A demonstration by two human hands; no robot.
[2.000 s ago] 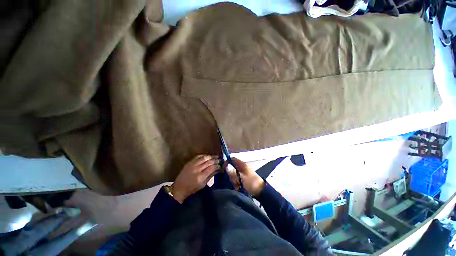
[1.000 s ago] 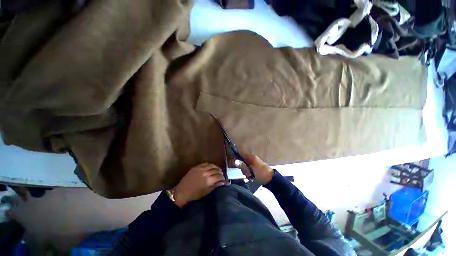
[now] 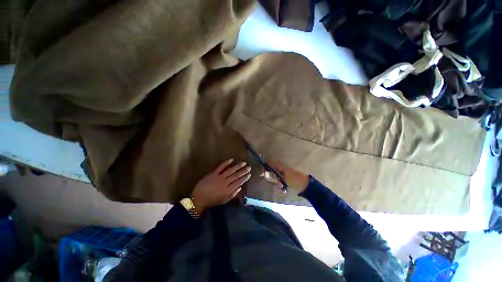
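The brown cloth [image 3: 165, 143] lies over the table front, heaped in thick folds at the left and flatter at the right. A thin dark line curves along the right part. My right hand [image 3: 287, 179] holds the dark shears [image 3: 260, 160] by their handles. The blades point up and left on the cloth; whether they are parted is hard to tell. My left hand [image 3: 224, 184] lies flat on the cloth just left of the shears, fingers slightly spread, a gold watch at its wrist. It grips nothing visible.
A pile of dark cloth [image 3: 380, 41] with cream knotted strips [image 3: 404, 82] lies behind at the right. The white table [image 3: 305, 47] shows behind the cloth. Blue crates [image 3: 91, 248] stand on the floor below left, and another blue crate [image 3: 432, 269] below right.
My left hand has moved up onto the cloth and spread flatter. The shears have moved up along the cut, tilting further left. The view has shifted, showing more of the dark pile.
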